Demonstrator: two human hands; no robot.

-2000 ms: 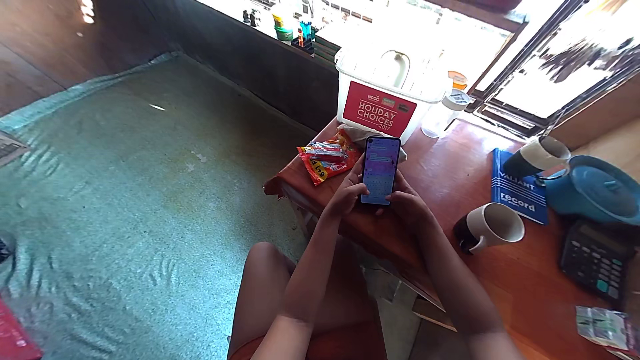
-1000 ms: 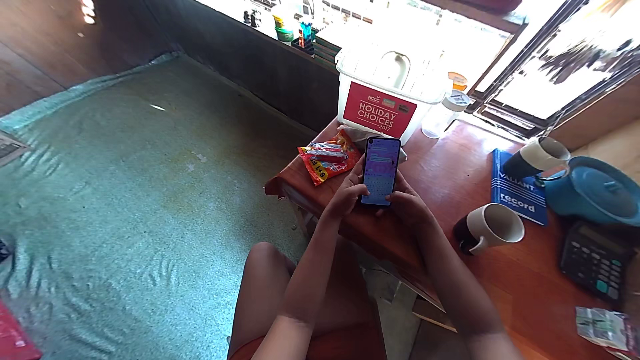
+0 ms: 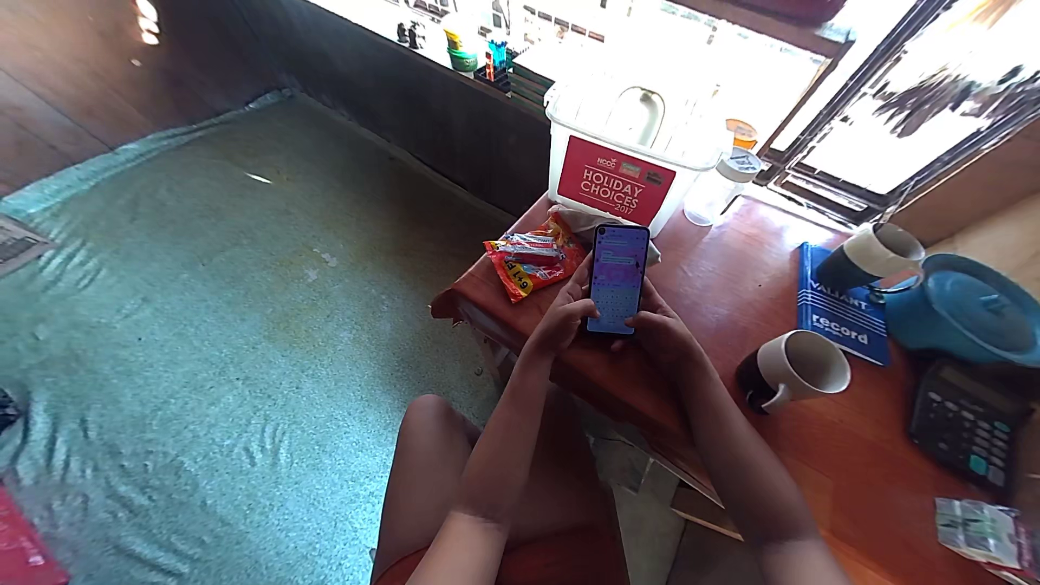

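Note:
A smartphone (image 3: 617, 280) with a lit screen and an on-screen keyboard stands upright between my two hands, over the near edge of the wooden table. My left hand (image 3: 569, 315) grips its left side, thumb on the lower screen. On the other side my right hand (image 3: 660, 329) holds it, thumb at the lower right corner. Just left of the phone lies an orange and red snack packet (image 3: 532, 256) with striped sachets on it. A grey cloth (image 3: 578, 219) is partly hidden behind the phone. Right of my right hand stands a white and black mug (image 3: 792, 370).
A lidded plastic tub (image 3: 561, 166) with a red label stands behind the phone, beside a clear jar (image 3: 708, 195). To the right are a blue record book (image 3: 841, 321), a second mug (image 3: 869, 256), a blue lidded pot (image 3: 967, 313), a desk calculator (image 3: 967, 426) and a plastic packet (image 3: 979, 532).

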